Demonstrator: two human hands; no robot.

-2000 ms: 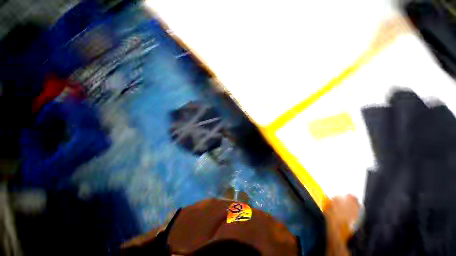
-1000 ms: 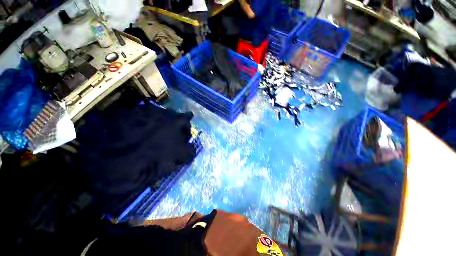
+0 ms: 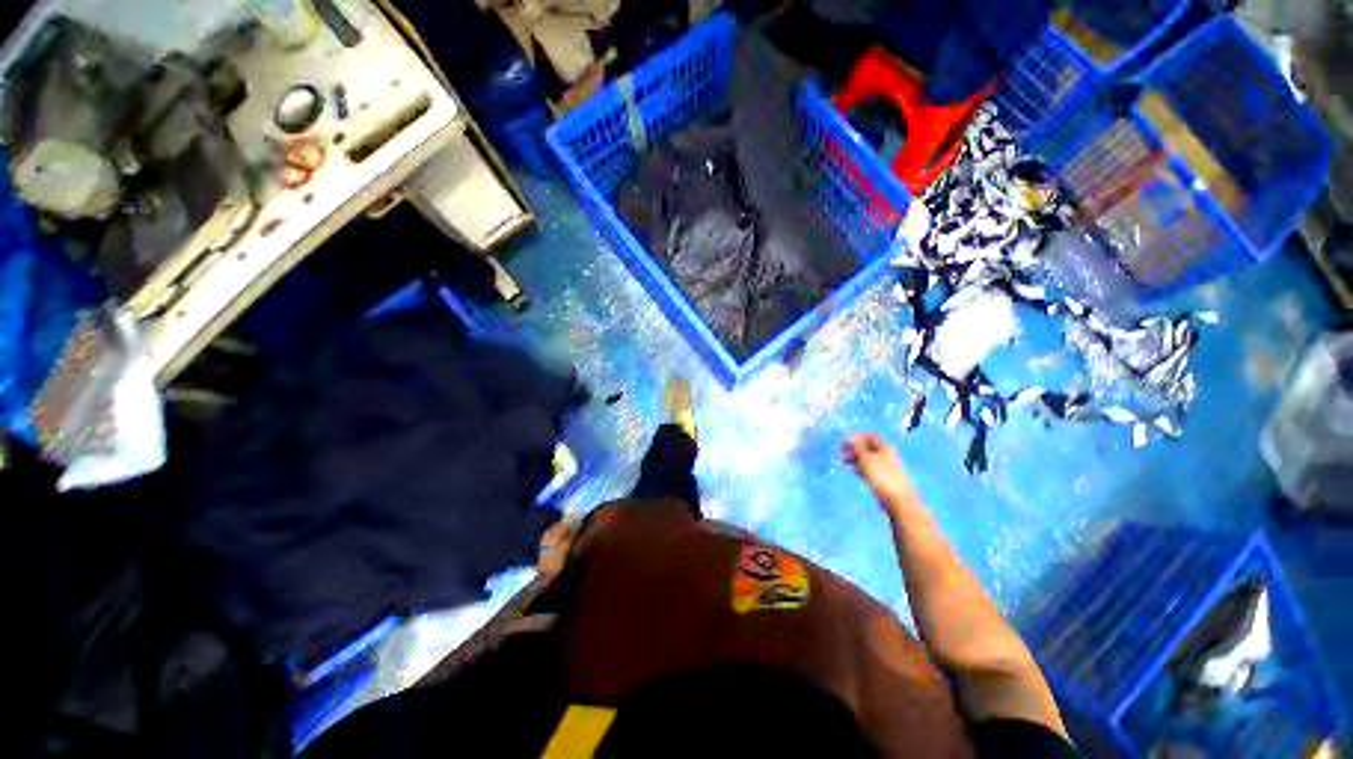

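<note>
My right hand [image 3: 876,463] hangs over the blue floor in front of me; it looks empty, with its fingers loosely curled and slightly apart. My left hand [image 3: 557,546] shows only in small part beside the apron, at the right edge of a dark garment pile [image 3: 371,460]; its fingers are hidden or blurred. The dark pile lies heaped over a blue crate at my left. Ahead, a blue plastic crate [image 3: 653,274] holds crumpled dark grey garments [image 3: 727,245]. I wear a brown apron [image 3: 653,593] with a yellow logo.
A sewing table [image 3: 297,223] stands at the upper left. A red stool [image 3: 927,134] is behind the crate ahead. Black and white fabric scraps [image 3: 972,334] lie on the floor. More blue crates stand at the upper right [image 3: 1261,223] and lower right [image 3: 1113,623].
The white table has gone out of view at the right. The crate ahead and the sewing table appear larger and closer. My right hand and forearm and part of my left hand have come into view.
</note>
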